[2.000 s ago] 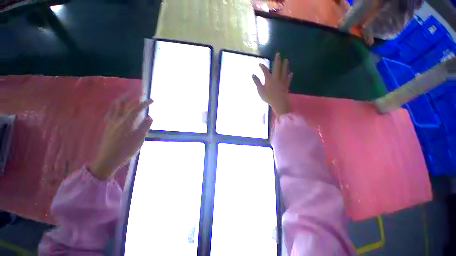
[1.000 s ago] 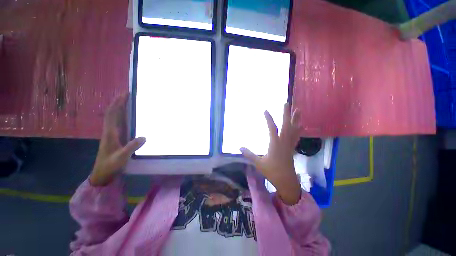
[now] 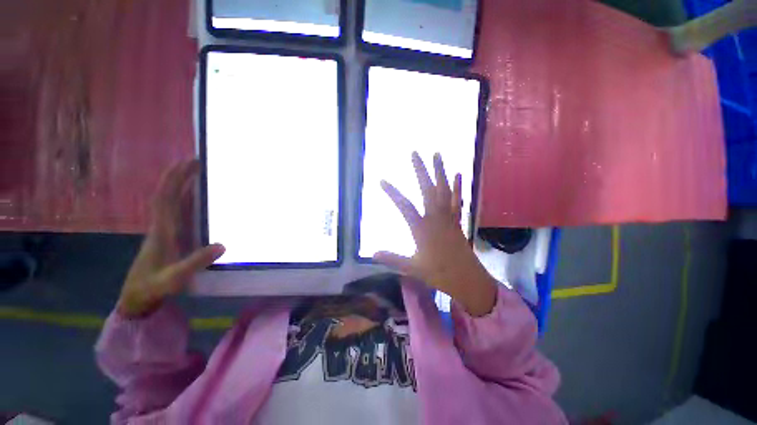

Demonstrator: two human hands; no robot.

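Note:
Two tablets with bright white screens lie side by side near me, the left tablet [image 3: 272,158] and the right tablet [image 3: 390,124]. Two more tablets [image 3: 278,15] lie beyond them, cut off by the top edge. A pale tray [image 3: 274,283] shows between and below them. My left hand [image 3: 166,241] is at the tray's left edge, its thumb over the left tablet's lower left corner; its other fingers are partly hidden. My right hand [image 3: 436,232] is spread over the lower part of the right tablet, holding nothing; whether it touches the screen is unclear.
Red-pink film [image 3: 598,124] covers the bench on both sides. A blue bin [image 3: 545,282] with white pieces and a dark round item [image 3: 506,239] sits low at the right, partly behind my right arm. Blue crates [image 3: 739,100] and a pale post [image 3: 718,26] are at the upper right.
The view has moved down from the far tablets to the near ones. My right hand has moved from the right tablet's lower right edge inward over its screen.

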